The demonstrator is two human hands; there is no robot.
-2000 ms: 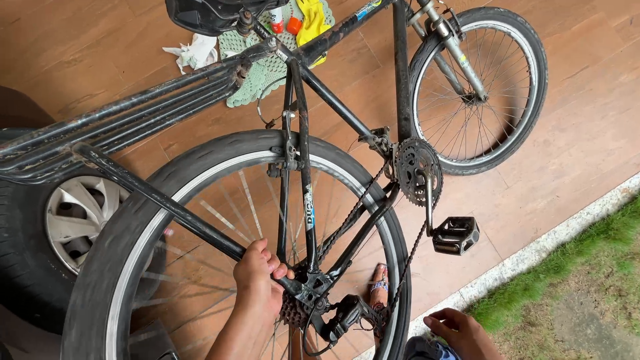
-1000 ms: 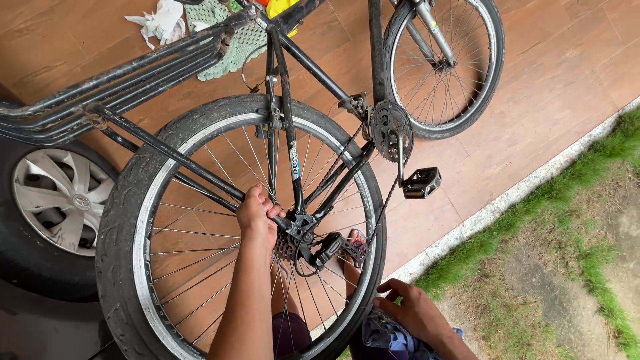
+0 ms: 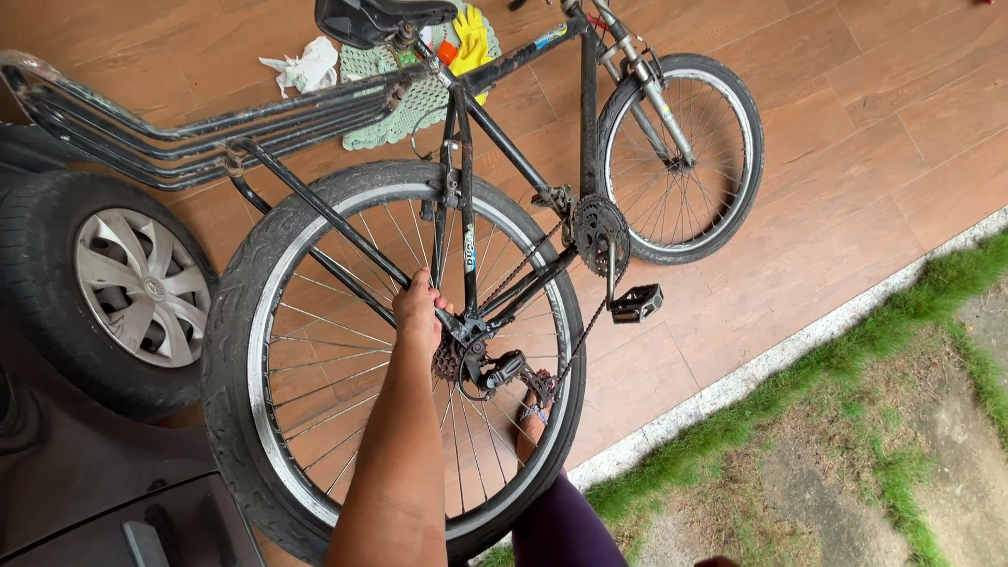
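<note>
My left hand (image 3: 421, 309) is closed around the black lower strut of the rear rack (image 3: 346, 228), just above the rear sprockets (image 3: 449, 358) of a bicycle. Only a blurred sliver of my right hand (image 3: 717, 561) shows at the bottom edge; its fingers are hidden. Below the sprockets sits the rear derailleur (image 3: 504, 370), and the chain (image 3: 584, 346) runs from it to the chainring (image 3: 600, 228). A black pedal (image 3: 636, 304) hangs on the crank. The rear tire (image 3: 236, 378) stands nearest to me, with the front wheel (image 3: 681, 157) farther off.
A car wheel (image 3: 150, 287) and dark car body (image 3: 110, 472) stand at the left. Behind the bicycle, a green crocheted mat (image 3: 370, 130) holds yellow gloves (image 3: 471, 39), with a white cloth (image 3: 307, 67) beside it. A pale stone edge (image 3: 709, 398) borders grass (image 3: 740, 417) at the right. My foot (image 3: 531, 425) is behind the rear wheel.
My right hand has gone from beside the rear wheel to the bottom edge of the view. My left hand keeps its hold near the rear axle. The view has shifted.
</note>
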